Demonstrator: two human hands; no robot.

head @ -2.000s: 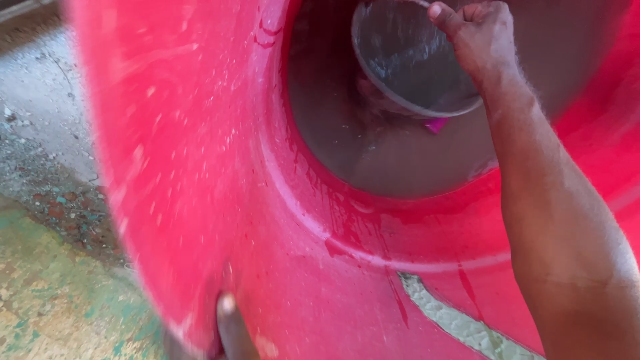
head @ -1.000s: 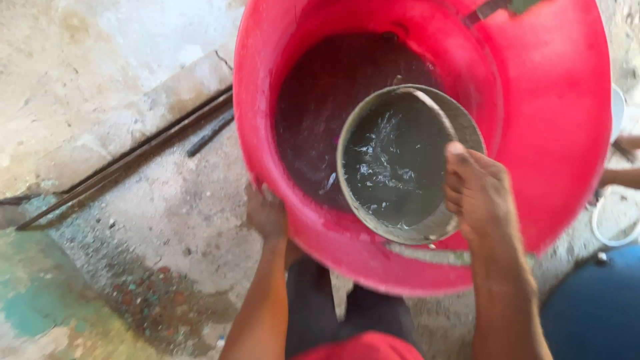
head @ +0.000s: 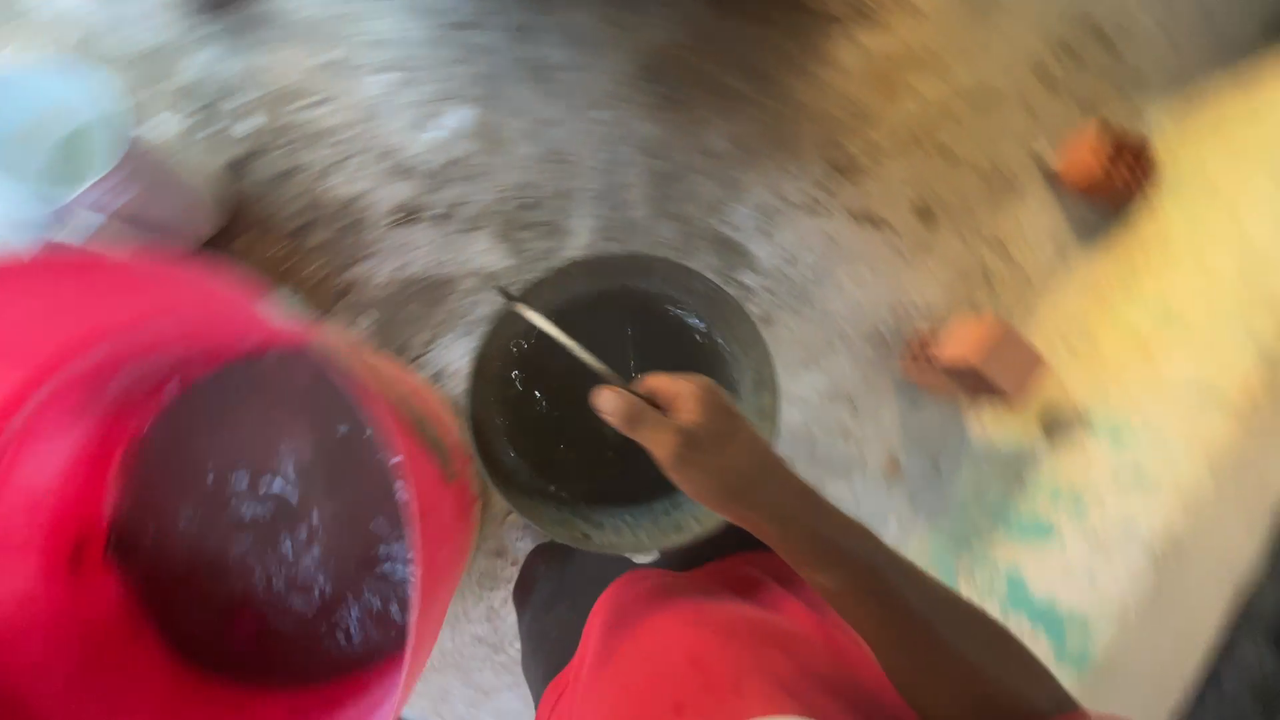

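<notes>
My right hand [head: 690, 440] is closed around the thin handle of a grey bucket [head: 625, 530], which holds dark water. The bucket hangs or stands in front of my legs; whether it touches the floor I cannot tell. At the left is a big red plastic tub [head: 440, 560] with murky water [head: 270, 520] in it, its wall close beside the bucket. My left hand is out of view.
Broken orange bricks [head: 985, 355] and another brick piece [head: 1105, 160] lie on the rough floor at the right. A blurred pale blue round container [head: 60, 140] stands at the upper left, beyond the tub.
My right hand has moved the filled bucket from over the red tub to beside it. My left hand, on the tub's rim one second ago, has left the view. The view has swung strongly.
</notes>
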